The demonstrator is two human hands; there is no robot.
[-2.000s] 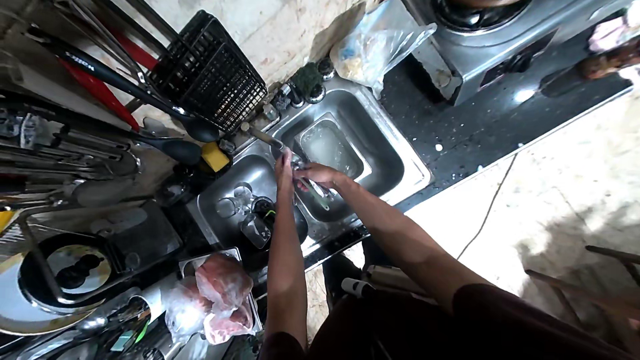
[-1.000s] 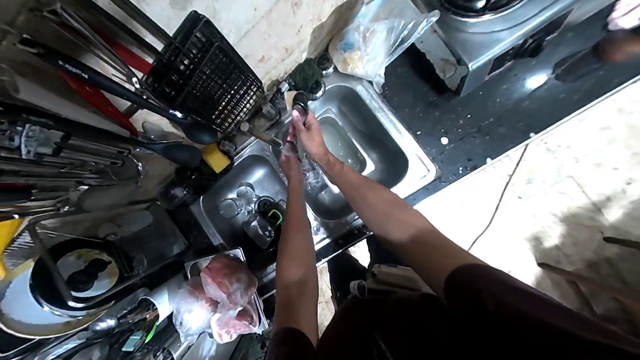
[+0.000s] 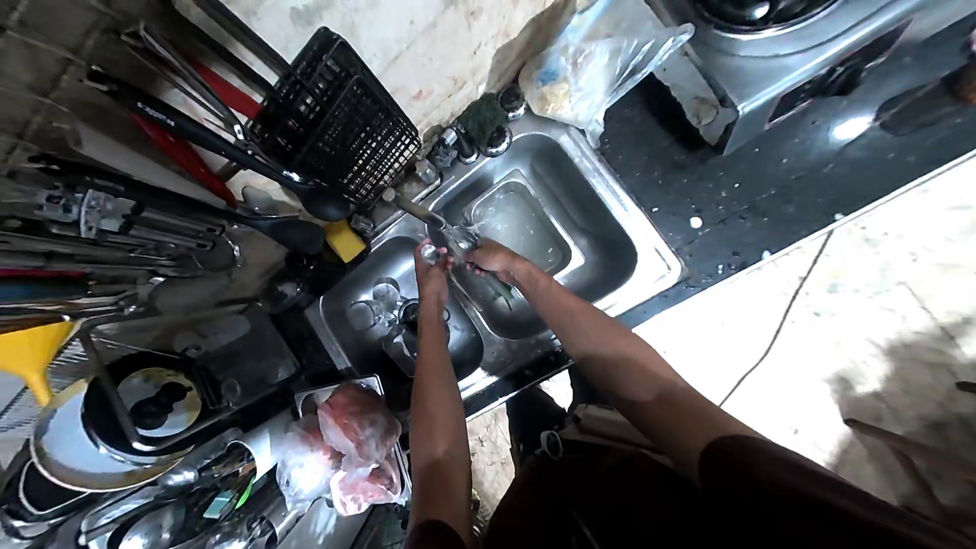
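Note:
Water runs from the faucet (image 3: 415, 207) over the divider of a steel double-basin sink (image 3: 610, 252). My left hand (image 3: 432, 263) holds a small, clear, round item, perhaps a glass, beside the stream. My right hand (image 3: 492, 259) is at the other side of the water, its fingers curled; what it holds, if anything, is unclear. A long green thing (image 3: 501, 290) lies below it in the right basin. Clear glasses (image 3: 364, 313) and a dark-handled vessel sit in the left basin.
A yellow sponge (image 3: 345, 241) and a black plastic basket (image 3: 343, 114) are behind the sink. Bagged pink meat (image 3: 358, 435) lies at the near left. A clear plastic bag (image 3: 587, 69) stands by the stove (image 3: 793, 46). Pans and utensils crowd the left.
Both hands have moved from near the back of the sink toward its middle since a second ago. They are farther apart now.

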